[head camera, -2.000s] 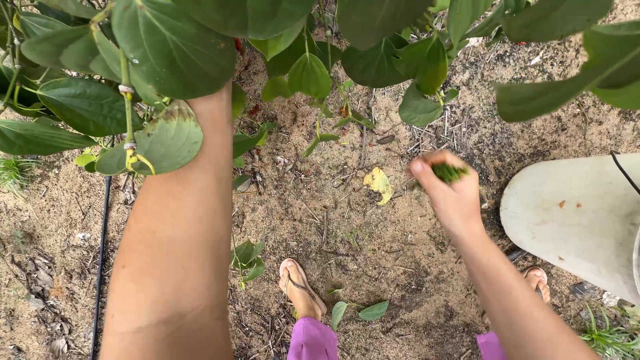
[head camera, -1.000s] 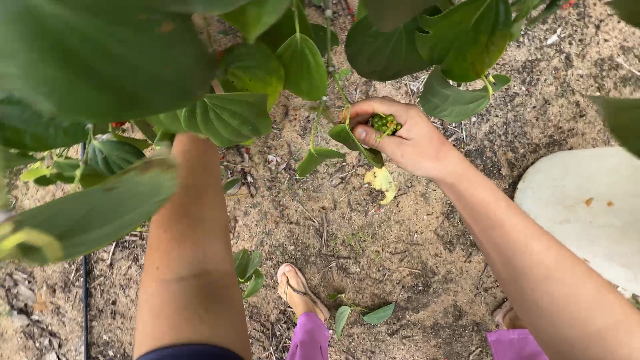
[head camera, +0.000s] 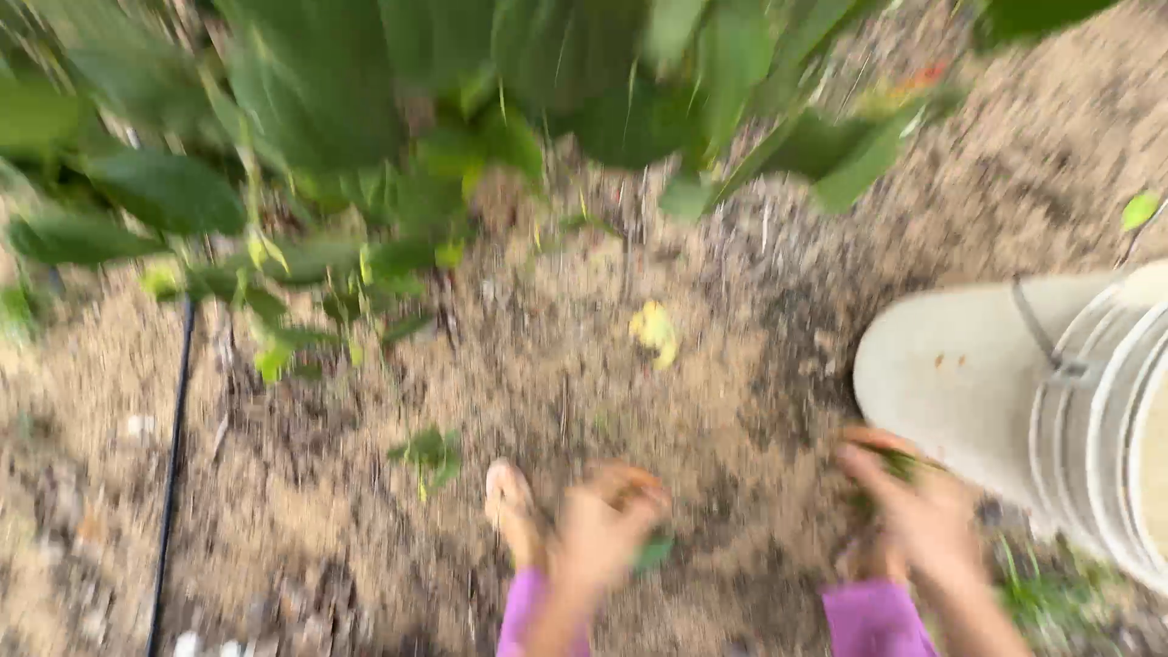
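Observation:
My right hand (head camera: 912, 502) is curled around green berry clusters (head camera: 899, 464), low on the right and close by a white plastic bucket (head camera: 958, 370). My left hand (head camera: 611, 520) is blurred, at the lower middle over the ground, its fingers bent; whether it holds anything cannot be told. Leafy green vine foliage (head camera: 438, 100) fills the upper left and top, above both hands and apart from them.
A black hose (head camera: 173, 465) runs along the sandy ground at left. A yellow leaf (head camera: 654, 333) lies near the middle, and a green sprig (head camera: 431, 456) shows left of my sandalled foot (head camera: 509, 497). Grass grows below the bucket.
My left hand has come out of the foliage to the lower middle. My right hand has left the vine and moved down and right toward the bucket, clusters still in it. The view has shifted.

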